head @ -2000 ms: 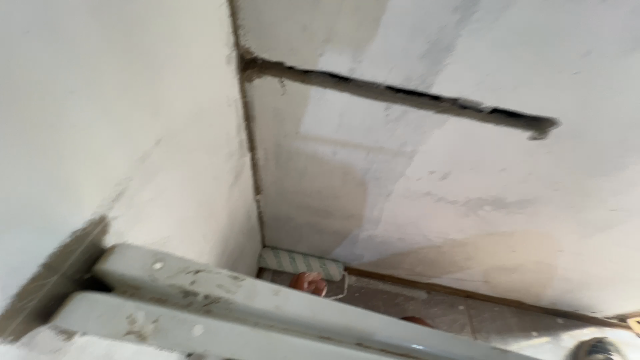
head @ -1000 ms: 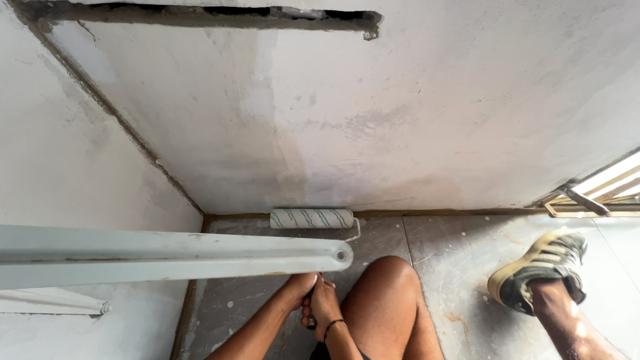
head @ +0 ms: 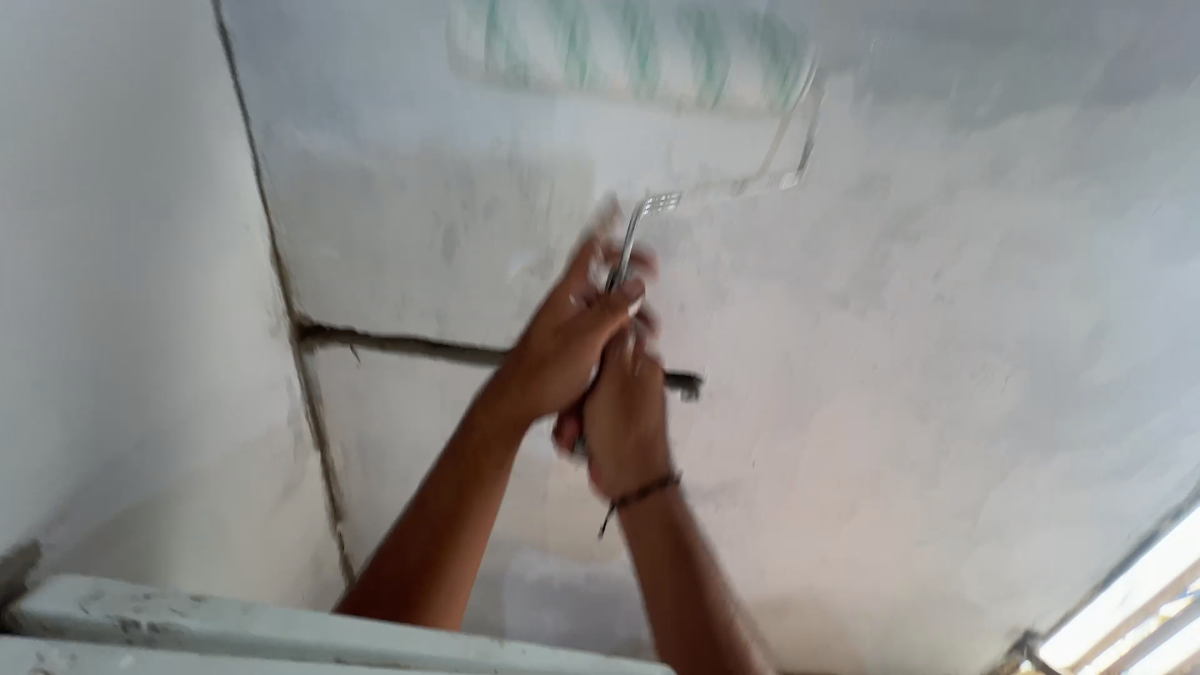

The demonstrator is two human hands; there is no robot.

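A paint roller (head: 637,56) with a striped white and green sleeve lies along the wall (head: 891,309) at the top of the view, partly cut off by the frame's edge. Its bent wire frame runs down to a handle gripped by both hands. My right hand (head: 633,412), with a dark cord bracelet on the wrist, is closed round the lower handle. My left hand (head: 567,347) is higher, against the upper handle near the wire; its fingers are blurred. Most of the handle is hidden by the hands.
A dark groove (head: 412,347) crosses the wall behind my hands from the corner joint (head: 272,234). A pale, stained rail or beam (head: 234,619) spans the lower left, close to my left forearm. Bright slatted light shows through an opening (head: 1125,609) at the lower right.
The roller has risen from the foot of the wall to high on it, and both hands have come up with its handle. The view has tilted upward; legs and floor are out of sight.
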